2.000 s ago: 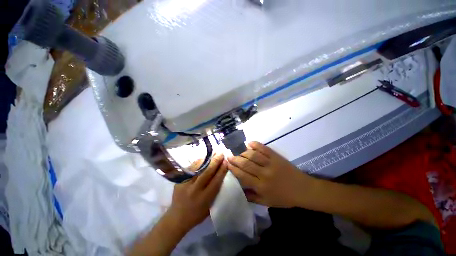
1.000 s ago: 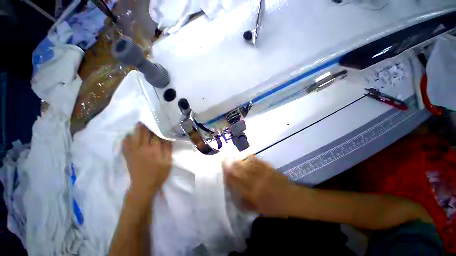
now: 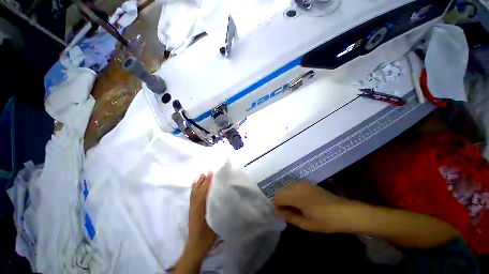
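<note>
The white garment piece [image 3: 145,187] lies spread and crumpled left of and below the needle area. A raised flap of it [image 3: 238,206] stands up between my hands. My left hand [image 3: 199,217] is at the flap's left edge, its fingers partly hidden by cloth, and seems to hold the cloth. My right hand [image 3: 308,207] is closed on the flap's right edge near the table's front. The presser foot area and dark grey block [image 3: 234,139] are above my hands; the needle itself is not clear.
The white sewing machine head [image 3: 257,59] spans the top. Red and black snips [image 3: 382,97] lie on the bed, near small white pieces [image 3: 383,76]. A ruler-marked edge [image 3: 332,146] runs along the front. White cloth [image 3: 59,182] is heaped left; a red heap [image 3: 423,182] is lower right.
My hands have moved down from the needle area towards the front edge. The cloth flap now stands raised between them. The view has shifted, showing more of the machine head.
</note>
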